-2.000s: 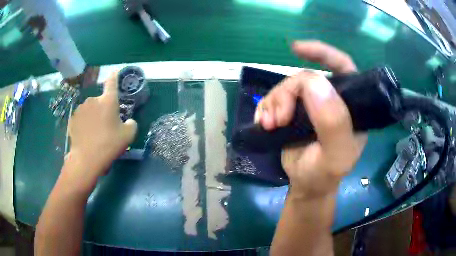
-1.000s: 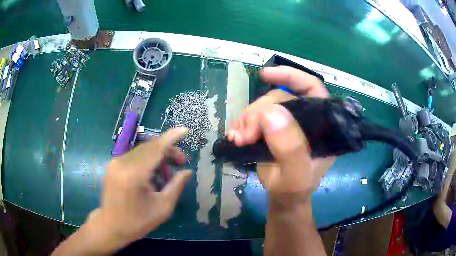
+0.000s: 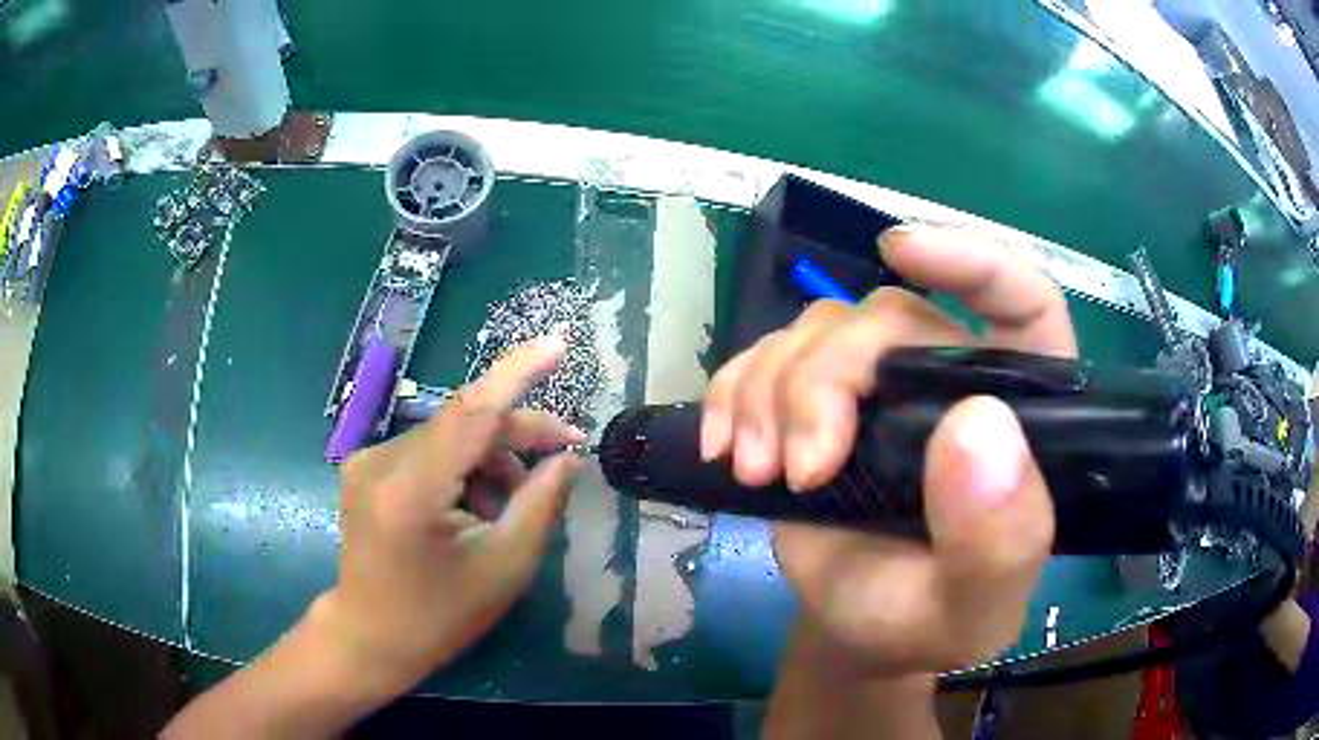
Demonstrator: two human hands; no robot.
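Note:
My right hand [image 3: 882, 477] is closed around the black electric screwdriver [image 3: 1070, 448], its ribbed nose pointing left. My left hand [image 3: 449, 499] is at the nose, thumb and forefinger close together at the bit tip; a screw between them is too small to make out. A grey device housing [image 3: 438, 181] lies to the left, round spoked head at the top, handle open. It holds a circuit board [image 3: 414, 263] near the neck and a purple cell [image 3: 365, 393] in the handle. A heap of screws [image 3: 547, 330] lies behind my left fingers.
A black parts tray [image 3: 767, 260] with a blue cell [image 3: 822, 279] is partly hidden by my right hand. Circuit boards [image 3: 206, 207] lie heaped by the white post [image 3: 236, 72]. Grey housings [image 3: 1247, 390] pile at the right. The green conveyor belt [image 3: 579, 58] runs behind.
My left hand has left the housing and moved beside the screw heap, fingers now at the screwdriver's nose. The screwdriver has come down level. The purple cell and the housing's handle are now uncovered.

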